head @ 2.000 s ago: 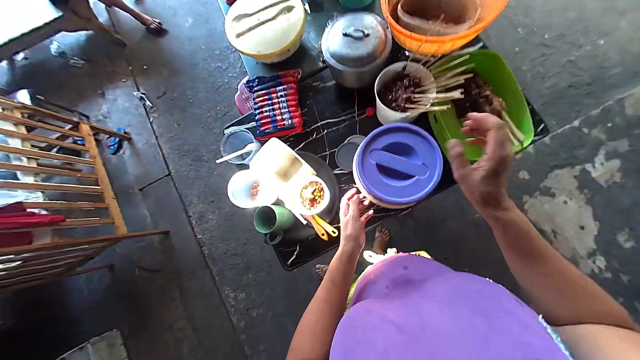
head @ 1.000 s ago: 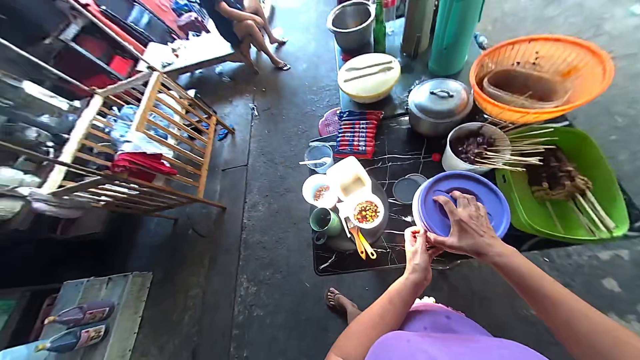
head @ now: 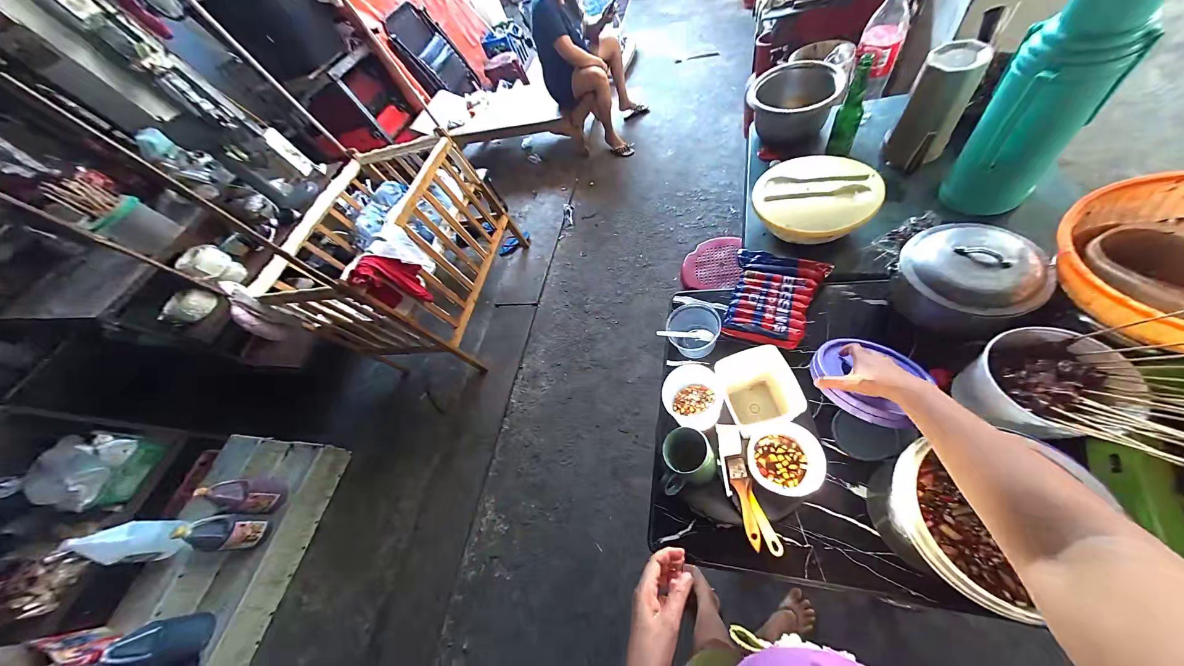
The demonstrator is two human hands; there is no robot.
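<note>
My right hand (head: pixel 874 375) grips the purple plastic lid (head: pixel 879 407) over the black marbled table. Under my right forearm, a large pot (head: pixel 971 536) stands uncovered, with dark sauce and chopped pieces inside. My left hand (head: pixel 661 597) is off the table's front edge, fingers loosely curled and holding nothing. Nearest to it are a basting brush (head: pixel 743 495) with a yellow handle and a green mug (head: pixel 688 455). Two white bowls hold sauce with chopped bits, one bowl (head: pixel 782 461) beside the brush and one bowl (head: pixel 692 398) behind the mug. A cream square container (head: pixel 760 387) sits between them.
To the right are a pot of skewered meat (head: pixel 1045 375), a lidded metal pot (head: pixel 971 268) and an orange basin (head: pixel 1119 240). Red-and-blue packets (head: pixel 772 301) lie behind the bowls. A wooden crib (head: pixel 416 250) stands left; a person (head: pixel 583 69) sits on a bench beyond.
The purple lid has come off the large pot, and my right hand has carried it toward the back of the table. My left hand has moved away from the pot. The view has swung toward the left.
</note>
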